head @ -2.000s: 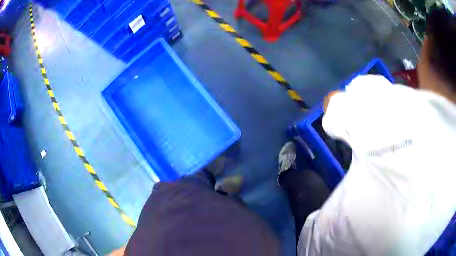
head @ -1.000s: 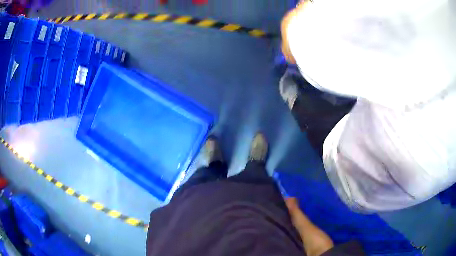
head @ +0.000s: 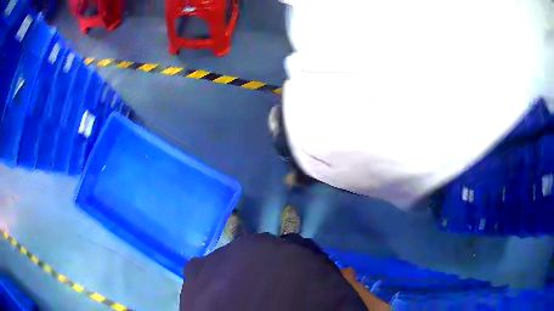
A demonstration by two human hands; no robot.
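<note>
An empty-looking blue crate lies on the floor at the left, tilted across the view, beside my shoes. My right hand is small and cut off by the bottom edge, beside my dark clothing. It is next to blue crates at the bottom right; its fingers are blurred, and whether it holds them cannot be told. My left hand is out of the picture.
A tall blue crate stack stands at the left. A person in white stands close at the upper right, before more stacked blue crates. Red stools stand beyond yellow-black floor tape.
The view has turned and shifted. The person in white has moved left across the upper view. My right hand now shows lower and less. The blue crate still lies on the floor.
</note>
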